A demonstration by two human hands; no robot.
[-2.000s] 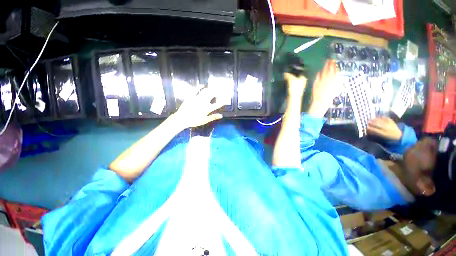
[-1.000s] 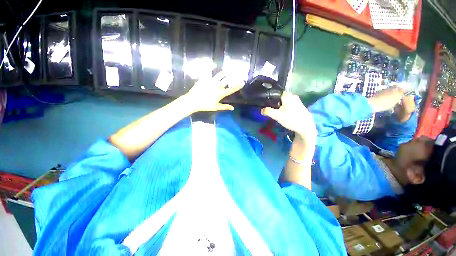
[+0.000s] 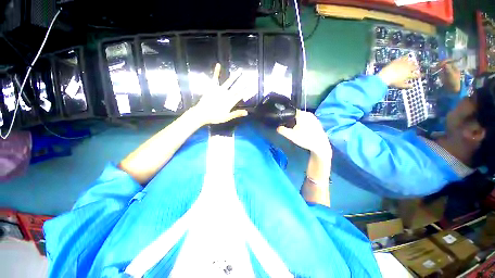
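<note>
My right hand (image 3: 308, 133) holds a black handheld device (image 3: 275, 110), perhaps a barcode scanner, at the front edge of the long black phone tray (image 3: 163, 114), near its right end. My left hand (image 3: 217, 103) is spread over the tray's front edge, with its fingers apart over the middle phones. It holds nothing that I can see. Several black smartphones (image 3: 152, 65) lie side by side in the tray, with strong white glare. Small white labels show on some, one tilted on the rightmost phone (image 3: 278, 71). The hand and device hide parts of the tray's edge.
Another phone tray (image 3: 81, 113) is at the left. Black computer cases (image 3: 157, 13) lie behind. White cables (image 3: 302, 49) cross the bench. At right, a neighbour in a blue smock holds a dotted sheet (image 3: 415, 103) over a parts tray (image 3: 386, 54). Cardboard boxes (image 3: 426, 255) are at lower right.
My right hand has brought the black device from right of the tray to its front edge. Since one second ago the device has shifted slightly left. The fingers of my left hand have spread.
</note>
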